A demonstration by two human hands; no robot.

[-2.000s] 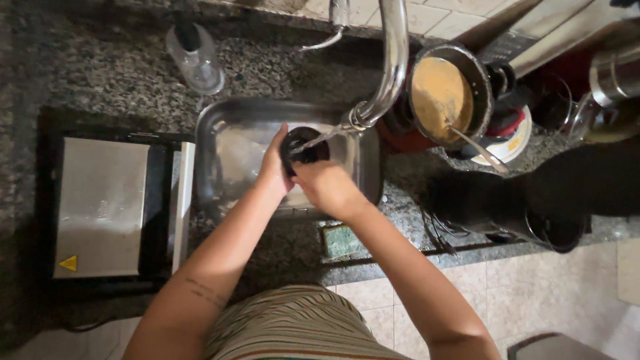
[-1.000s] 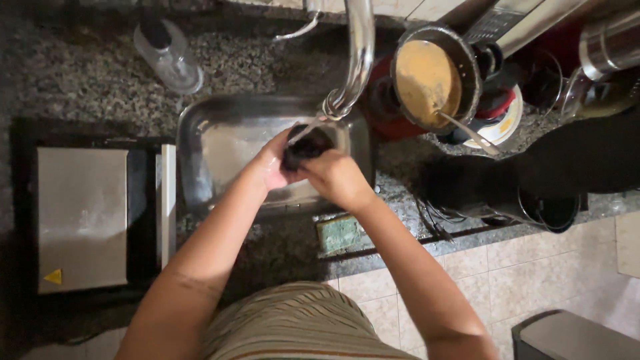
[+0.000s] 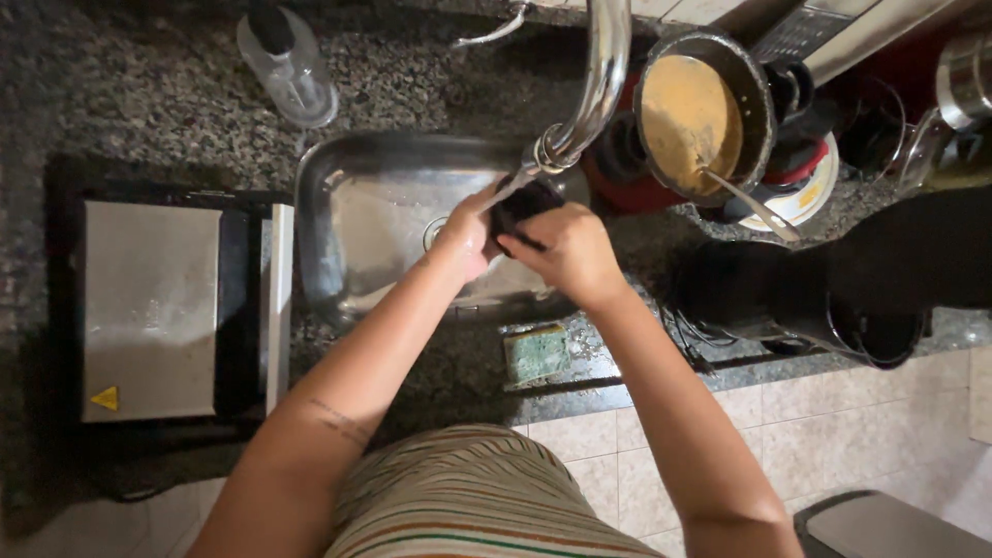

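Note:
Over the stainless steel sink (image 3: 372, 294), my left hand (image 3: 469, 236) holds a dark, rounded object (image 3: 527, 203) from its left side. My right hand (image 3: 570, 252) grips the same object from the right, fingers curled at its lower edge. Its exact kind cannot be told. Water runs from the chrome faucet (image 3: 604, 85) onto the object and my left hand. Below the sink's front rim lies a green sponge (image 3: 536, 355) on the wet granite counter.
A pot (image 3: 763, 147) with orange-brown liquid and a spoon stands right of the faucet. A clear bottle (image 3: 298, 81) is at the back left. A metal-topped appliance (image 3: 151, 310) sits left of the sink, a black appliance (image 3: 728, 283) to the right.
The dark object shows its round shape less plainly than two seconds ago, and both hands remain on it under the running water. The view has shifted somewhat.

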